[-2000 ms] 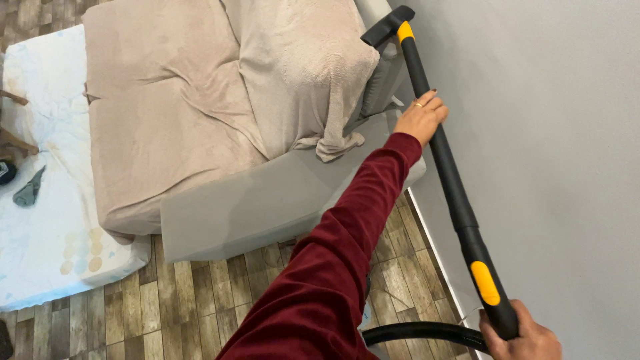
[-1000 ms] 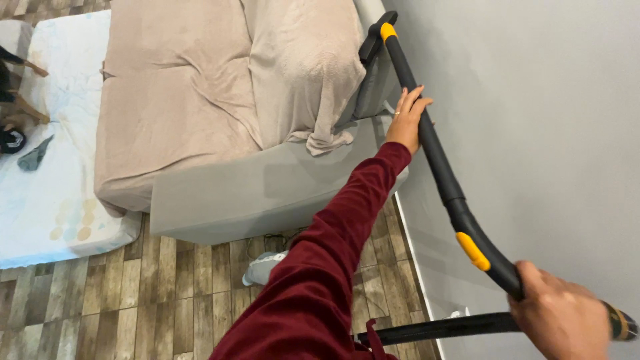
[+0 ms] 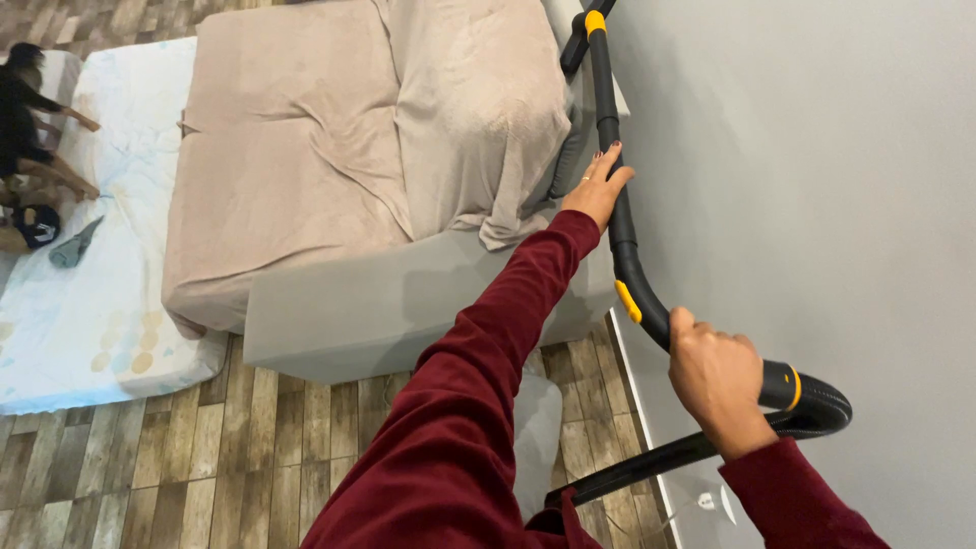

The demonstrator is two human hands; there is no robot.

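Note:
My right hand (image 3: 713, 374) is closed around the curved black handle of a vacuum cleaner wand (image 3: 621, 210), just behind its yellow slide. Farther up the tube lies my left hand (image 3: 598, 187), its palm against the wand and its fingers extended, not wrapped around it. The dark floor head (image 3: 577, 46) with its yellow collar is at the top, between the sofa back and the grey wall; part is cut off by the frame. From the handle a black ribbed hose (image 3: 827, 408) loops back under my right wrist.
A grey sofa (image 3: 328, 313) draped with a beige blanket (image 3: 290, 152) stands left of the wand. Beyond it, a person (image 3: 23, 114) is on a white mattress (image 3: 53, 328) near a grey cloth (image 3: 75, 245). The wall (image 3: 823, 191) rises on the right, with a plugged-in white cord (image 3: 705, 501) low down.
My right hand has moved up and right relative to the sofa, and the hose now loops beside it. The left hand's fingers have loosened from their curl around the wand. More of the person shows.

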